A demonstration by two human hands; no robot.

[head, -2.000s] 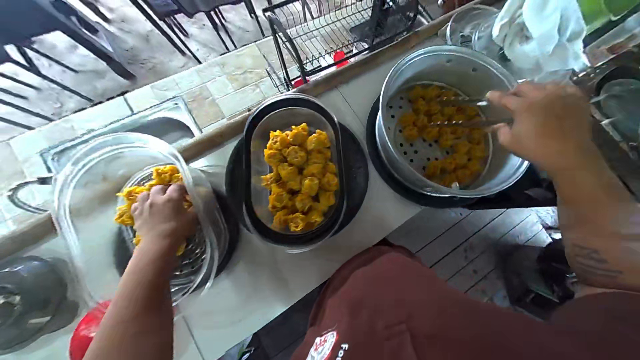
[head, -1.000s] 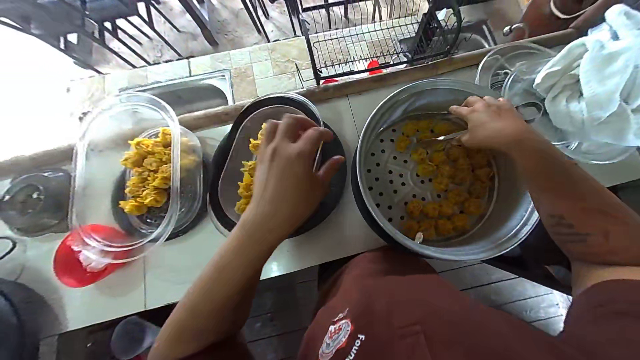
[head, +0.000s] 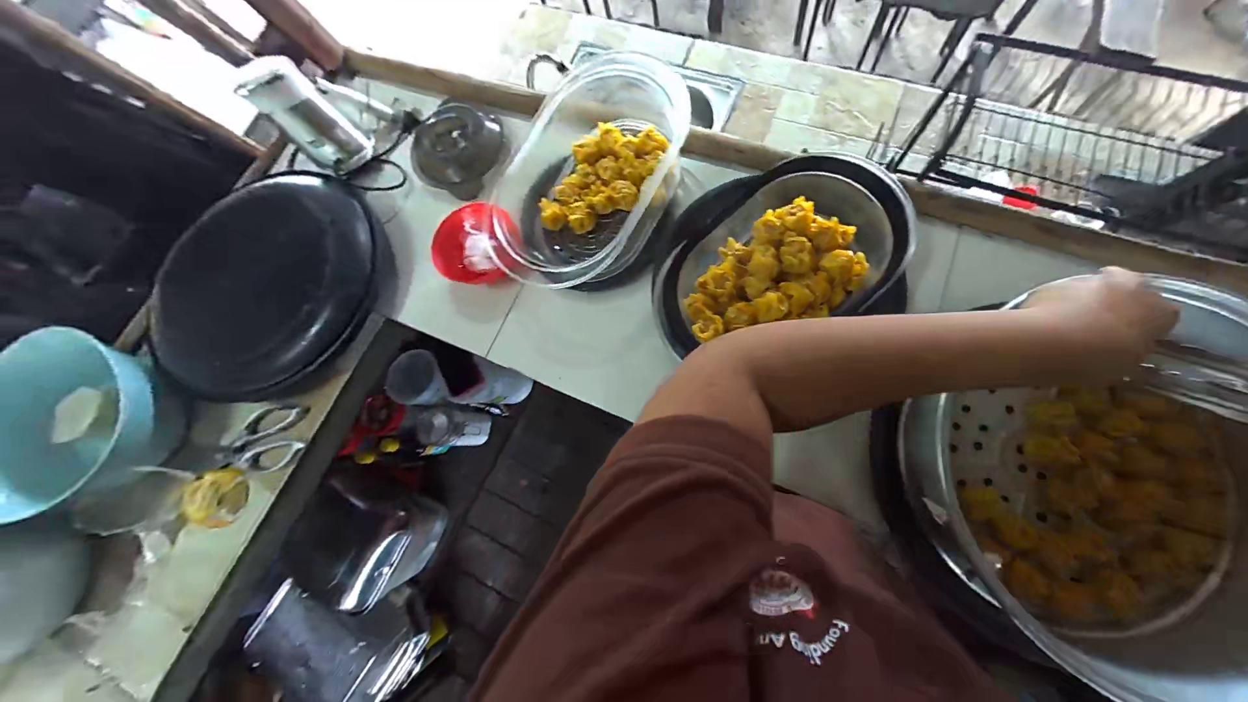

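Note:
My left hand (head: 1111,322), blurred, reaches across to the far side of the metal steamer pot (head: 931,487) at the right, its fingers bent near shiny metal or clear parts that I cannot make out. Whether it holds anything cannot be told. Yellow dumplings (head: 1092,497) lie on the pot's perforated tray (head: 985,419), looking dull, as if behind something see-through or steam. More dumplings (head: 780,263) are heaped in an oval dark-rimmed container (head: 882,195) left of the pot. Others (head: 609,175) sit in a clear oval plastic container (head: 673,97). My right hand is out of view.
A red bowl (head: 453,244), a dark round pan (head: 263,283), scissors (head: 268,439) and a light blue bucket (head: 127,390) stand at the left. Behind the counter are a sink (head: 717,88) and a wire rack (head: 1063,146).
My left hand has moved right, from the middle dumpling container to the steamer. My right hand, at the steamer with tongs before, has left view. The view has swung left.

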